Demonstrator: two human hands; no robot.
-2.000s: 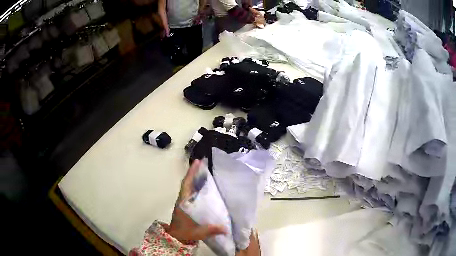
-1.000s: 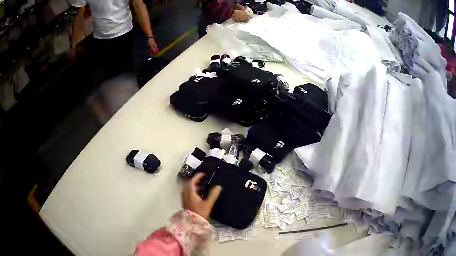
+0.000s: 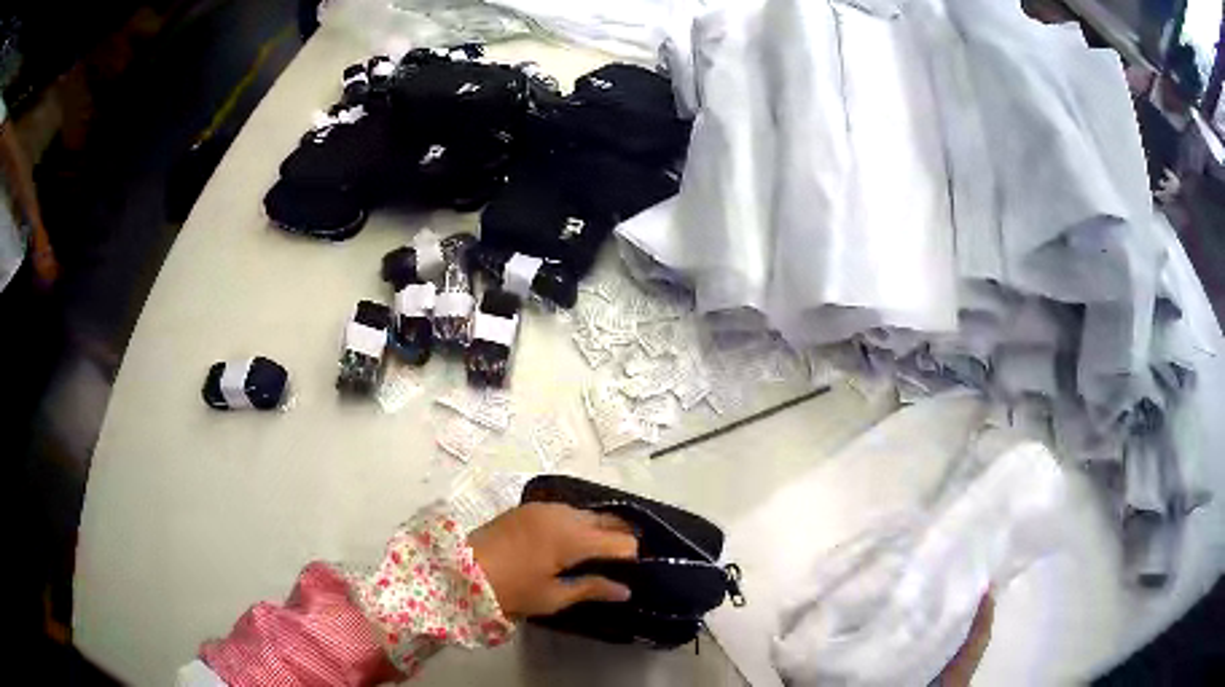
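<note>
A small black bag (image 3: 658,587) lies in front of me with its zipped opening apart and a zip puller at its right end. My left hand (image 3: 558,557) is on the bag, its fingers in the opening. My right hand (image 3: 970,642) is at the lower right, mostly hidden behind crumpled white stuffing paper (image 3: 927,550), which it holds. Desiccant packets (image 3: 645,362) are scattered beyond the bag. Rolled black straps with white bands (image 3: 493,336) lie in a group. One more rolled strap (image 3: 246,384) lies apart at the left.
More black bags (image 3: 457,134) are piled at the back. A large draped stack of stuffing paper (image 3: 860,175) covers the right side. A thin dark rod (image 3: 742,421) lies beside the packets. The cream table's (image 3: 148,349) curved edge runs down the left.
The black bag has come nearer and its opening now shows spread, with my left hand at it. My right hand has come into view with crumpled paper. The view has shifted, and the person across is mostly out.
</note>
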